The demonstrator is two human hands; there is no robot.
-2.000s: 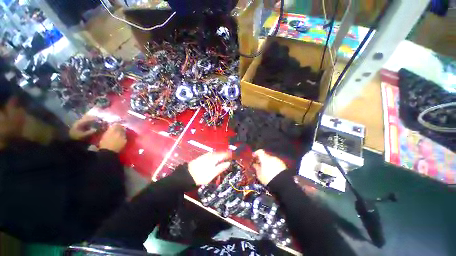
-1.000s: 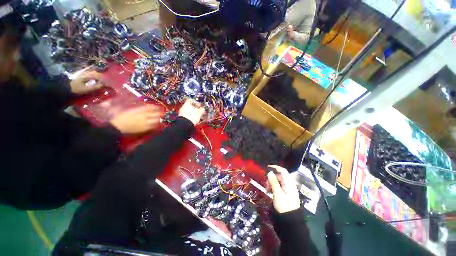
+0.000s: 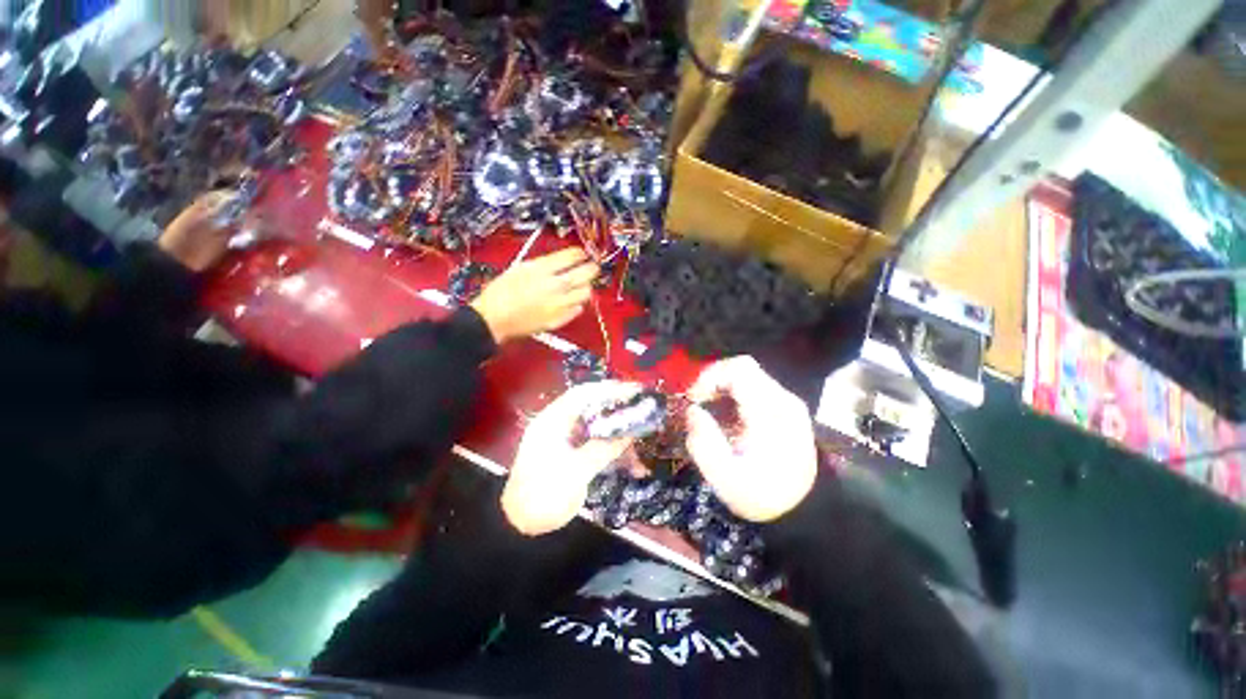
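My left hand holds a wired ring unit with a silvery-white edge between thumb and fingers. My right hand is beside it, its fingertips closed around a small dark piece with reddish wires near it; its exact shape is unclear. Below my hands, a row of black-and-silver ring units lies along the table edge by my body. A pile of small black parts lies just beyond my right hand.
A big heap of wired rings covers the far side of the red tabletop. A carton of black parts stands behind the loose pile. A coworker's hand reaches in from the left. A white-and-black box and black cable end are right.
My left hand has come back from the heap with a ring unit, and my right hand has moved in beside it. The coworker's hand now reaches toward the heap.
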